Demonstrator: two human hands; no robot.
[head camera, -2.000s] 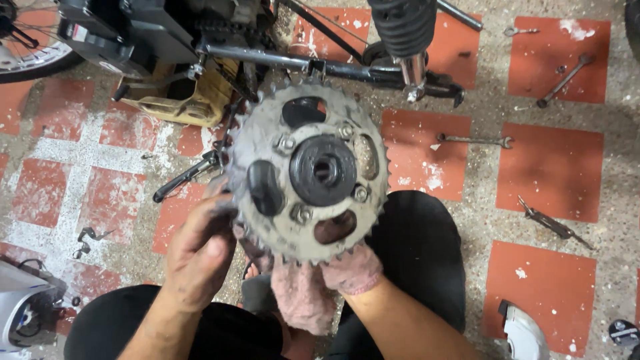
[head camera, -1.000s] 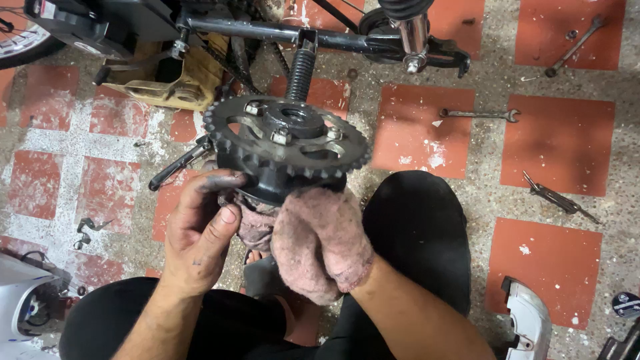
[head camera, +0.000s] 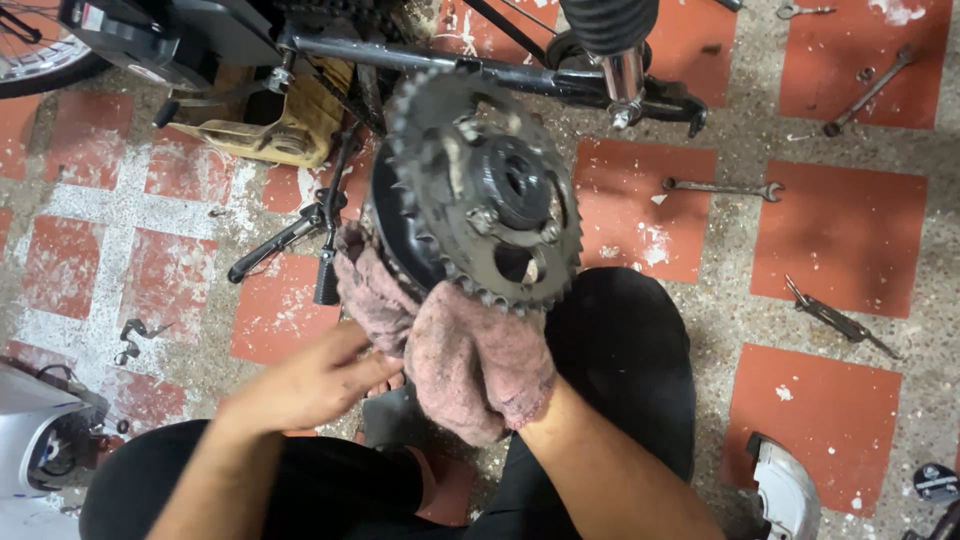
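A toothed rear sprocket (head camera: 450, 187), bolted to a dark hub (head camera: 405, 225), is held up tilted in the middle of the view. My right hand (head camera: 517, 390) is wrapped in a pink cloth (head camera: 457, 360) and grips the hub assembly from below; the cloth hides its fingers. Another part of the cloth hangs along the hub's left side. My left hand (head camera: 330, 382) is blurred, just below that part of the cloth, with thumb and fingers apart and nothing seen in them.
Ahead lie a black swingarm (head camera: 442, 60) and a shock absorber (head camera: 619, 67). A yellowish plastic part (head camera: 292, 135) and a kickstand (head camera: 281, 244) are at left. Combination wrenches (head camera: 724, 187) and a folding tool (head camera: 840, 319) lie on the tiled floor at right; a white curved part (head camera: 784, 487) is nearer.
The sprocket and hub have turned from nearly face-on, through nearly flat, to a slant facing right. My left hand has come off the hub and moved down.
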